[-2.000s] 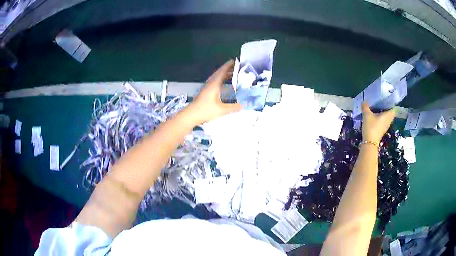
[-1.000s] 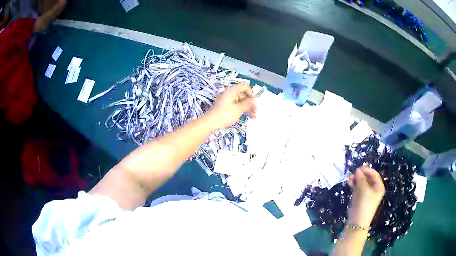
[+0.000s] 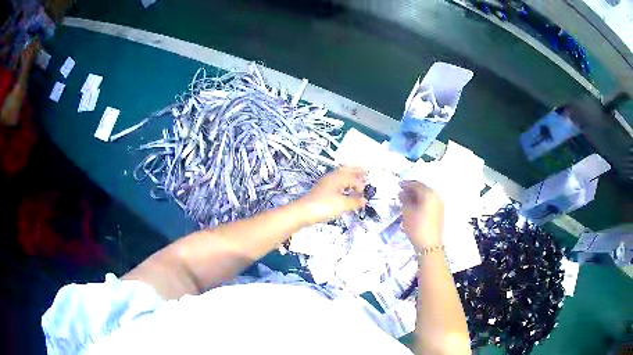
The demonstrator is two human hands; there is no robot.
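Note:
My left hand (image 3: 340, 193) is over the white leaflet heap, its fingers closed around a small black accessory (image 3: 371, 197) that sticks out towards the right. My right hand (image 3: 422, 211) is just right of it, fingertips bent together; whether it holds anything is hidden by glare. The leaflets (image 3: 461, 166) lie below and around both hands, overexposed. An open retail box (image 3: 416, 132) stands upright behind the hands at the pale rail, flap raised, with white contents at its top.
A tangled heap of silver-grey straps (image 3: 236, 149) lies left, a heap of black accessories (image 3: 517, 277) right. More boxes stand by the rail (image 3: 559, 197) and on the belt (image 3: 548, 132). Small white cards (image 3: 107, 123) lie far left. Another person's arm (image 3: 21, 80) shows at the left edge.
My right hand has moved left from the black heap to beside my left hand. My left hand has moved down and slightly right. A box has appeared on the belt at right.

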